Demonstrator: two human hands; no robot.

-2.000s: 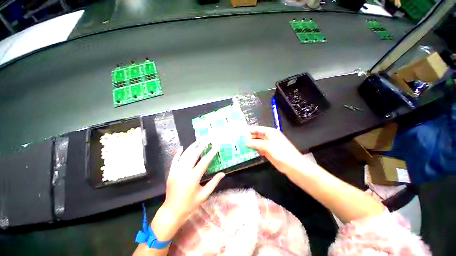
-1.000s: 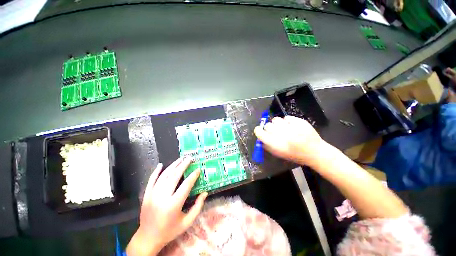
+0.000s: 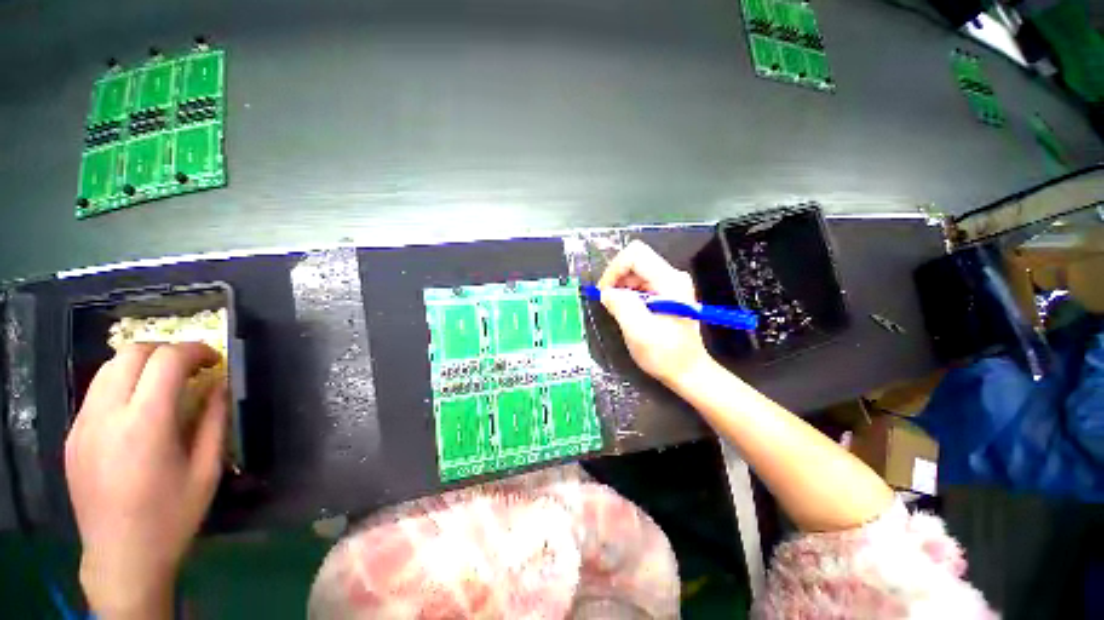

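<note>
A green PCB panel (image 3: 515, 375) lies on the black work mat in front of me, with small dark knobs along its far edge. My right hand (image 3: 654, 313) holds a blue marker pen (image 3: 714, 315) beside the panel's far right corner; the pen's left end is close to that corner. My left hand (image 3: 151, 448) is in the left parts bin (image 3: 236, 351), fingers down in the small off-white plastic parts (image 3: 170, 327). The fingertips are partly hidden, so I cannot tell if a part is between them.
The right parts bin (image 3: 805, 273) holds dark leaded parts. A few loose leads (image 3: 887, 322) lie right of it. The conveyor belt (image 3: 460, 133) beyond carries more panels, one at far left (image 3: 155, 127). Cardboard boxes (image 3: 908, 454) and a person's blue sleeve (image 3: 993, 424) are at right.
My left hand has left the panel and moved left into the bin of cream parts. My right hand has turned the marker from upright to sideways, near the panel's corner. The belt panels have shifted in view.
</note>
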